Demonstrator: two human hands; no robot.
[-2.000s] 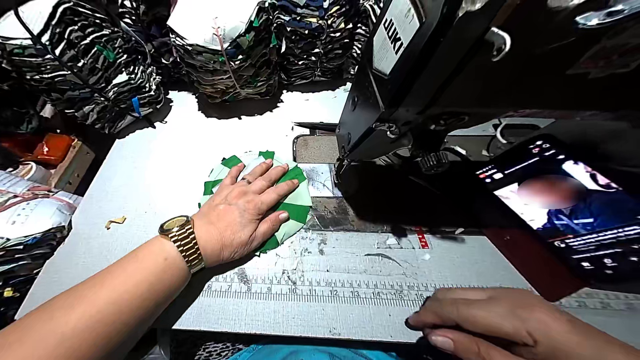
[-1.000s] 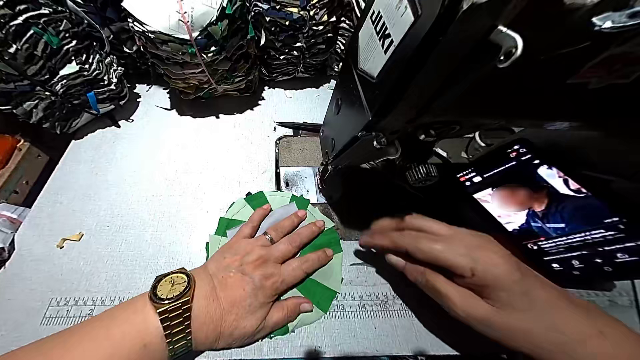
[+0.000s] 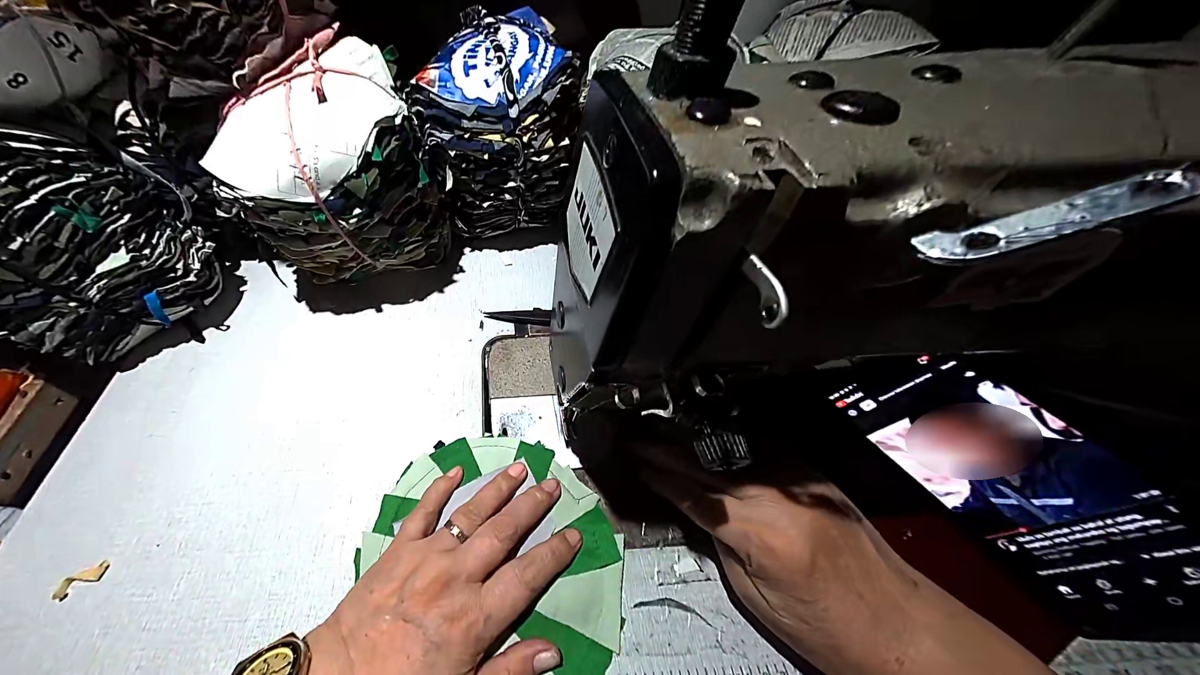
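Note:
My left hand [image 3: 478, 562] lies flat with fingers spread on a round fabric piece [image 3: 586, 600] of dark and pale green wedges, pressing it to the table without gripping it. The piece's upper edge is close to the needle plate of the Juki sewing machine [image 3: 586, 225]. My right hand [image 3: 787, 544] is under the machine head, right of the needle area. Its fingers are in dark shadow, so whether they hold anything cannot be seen.
Tied stacks of cut fabric [image 3: 337, 225] stand along the back of the white table [image 3: 281, 403]. A phone [image 3: 994, 487] with a lit screen lies at the right. A yellowish scrap [image 3: 82, 579] is at the left, and a dark pointed tool [image 3: 518, 317] lies behind the needle plate.
My right hand has moved from the table's front edge to under the machine head. My left hand stays on the round piece, which is nearer the front than two seconds ago. The view has shifted.

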